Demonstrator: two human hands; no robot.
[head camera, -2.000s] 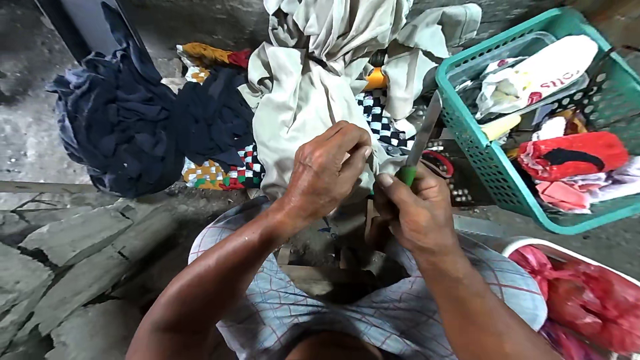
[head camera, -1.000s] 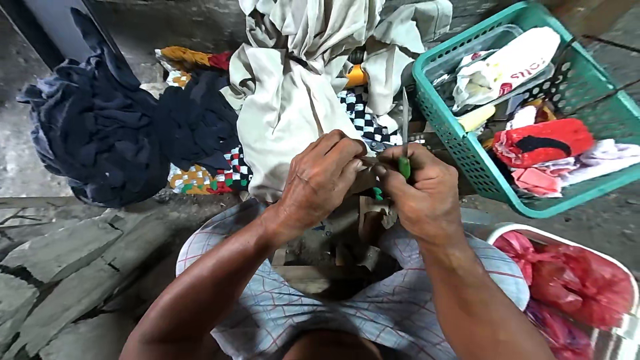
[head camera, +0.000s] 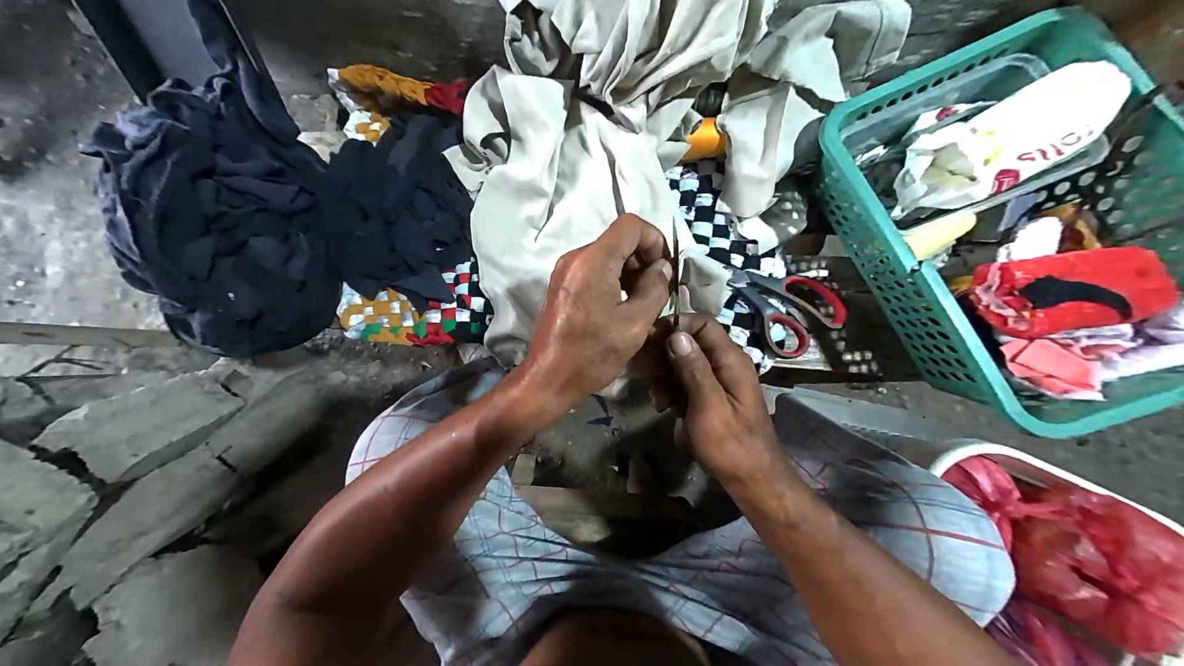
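Observation:
My left hand (head camera: 606, 305) is closed on the edge of the cream cloth (head camera: 578, 166), thumb and fingers pinched. Just to its right, my right hand (head camera: 717, 384) grips a knife (head camera: 676, 268), whose thin blade stands edge-on and points away from me; its handle is hidden in my fingers. The cloth hangs in folds ahead of both hands. Beneath it lies a black-and-white checked woven piece (head camera: 708, 208). Scissors with red and black handles (head camera: 786, 310) lie right of the cloth.
Dark blue cloth (head camera: 222, 213) is heaped at the left, beside colored woven pieces (head camera: 379, 314). A green plastic basket (head camera: 962, 365) with bags and scraps stands at the right, above a white tub (head camera: 980, 449) of red plastic bags. Broken slabs (head camera: 139, 425) lie lower left.
The knife blade, seen broadside two seconds ago, now shows edge-on, and its green handle is no longer visible. Both hands remain close together at the cloth. The scissors show more fully.

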